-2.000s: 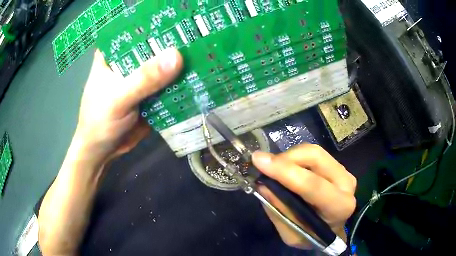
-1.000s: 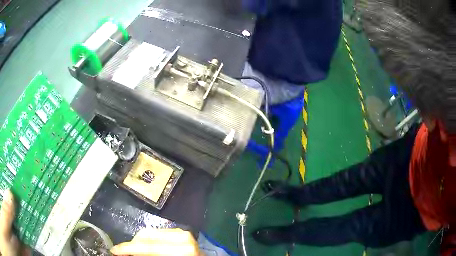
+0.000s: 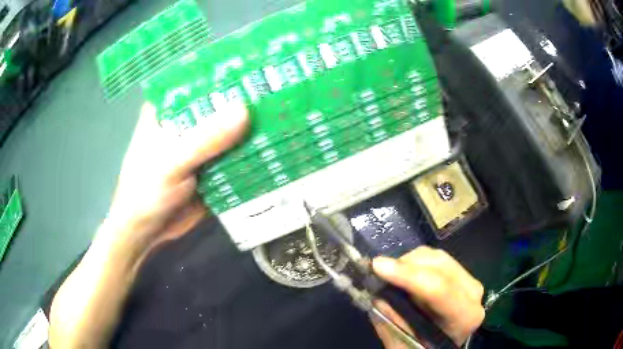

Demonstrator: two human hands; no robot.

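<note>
My left hand point(image 3: 181, 157) grips the left edge of a large green PCB panel point(image 3: 341, 102), thumb on top. The panel is tilted above the mat. A whitish cover plate point(image 3: 403, 151) shows as a strip along its lower edge. My right hand point(image 3: 434, 290) holds the black soldering iron point(image 3: 403, 307) like a pen. The curved metal solder feed tube point(image 3: 315, 249) runs beside the iron. Their tips are over the whitish strip; blur hides whether they touch it. The round solder waste cup point(image 3: 300, 262) lies below the panel, partly covered.
A tan cleaning sponge point(image 3: 447, 194) sits in its dark tray at the right. The dark solder feeder point(image 3: 505, 136) stands beyond it, with a feed hose point(image 3: 533, 274). Silvery solder splashes point(image 3: 384, 228) mark the mat. Another green panel point(image 3: 154, 48) lies on the belt point(image 3: 61, 143).
A second ago the view was turned right, toward the feeder and a person's legs; now it faces the panel. Compared with two seconds ago, the iron tip is over the whitish strip, not the green board.
</note>
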